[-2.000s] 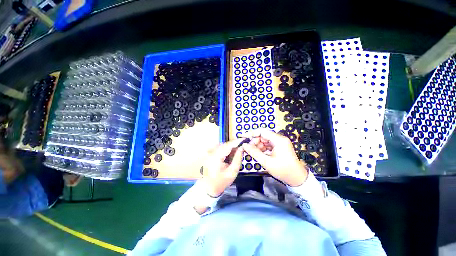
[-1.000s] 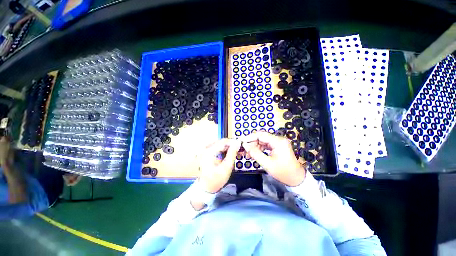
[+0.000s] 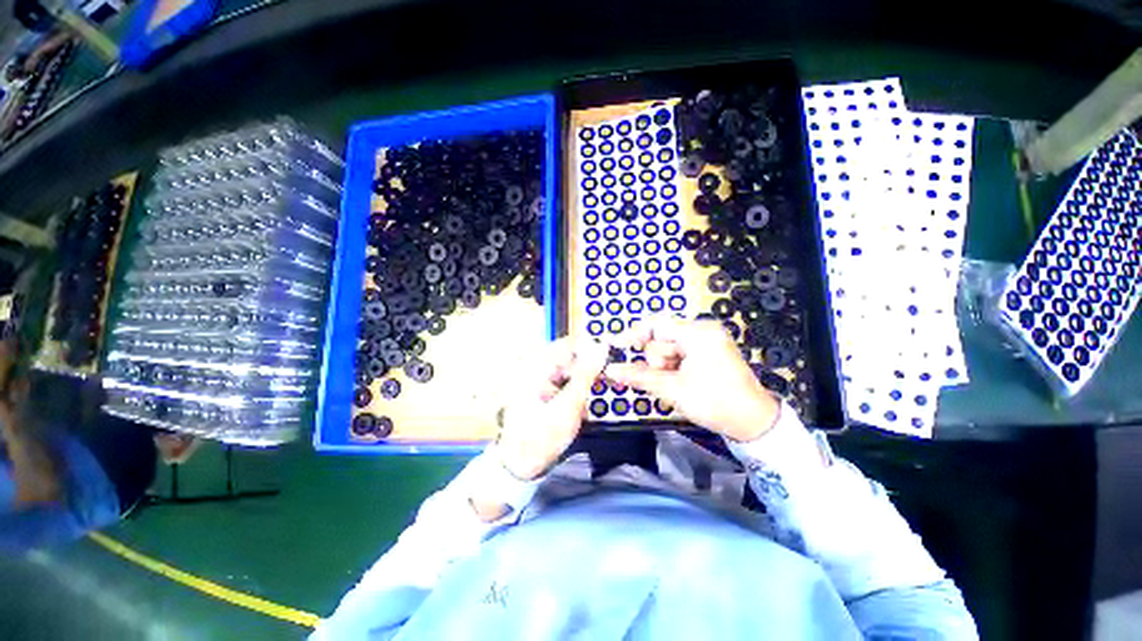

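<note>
My left hand (image 3: 551,403) and my right hand (image 3: 696,376) meet over the lower end of the adhesive sheet (image 3: 632,238), which lies at the left of the black tray (image 3: 827,313). A small dark piece (image 3: 614,356) shows between the fingertips, too small to name surely. My left fingertips are closed on it; my right fingertips are beside it, and whether they grip anything is unclear. Rows of dark rings cover the sheet. Loose small round black parts (image 3: 758,217) lie at the right of the tray.
A blue tray (image 3: 328,301) of loose black parts stands left, then stacked clear trays (image 3: 213,288). White sheets (image 3: 889,251) overlap at right. A ringed sheet stack (image 3: 1077,276) lies far right. A person's arm (image 3: 38,463) shows at far left.
My hands stay over the sheet's lower end. My right fingers have shifted and spread a little. The view has shifted slightly, and the person at left has moved an arm.
</note>
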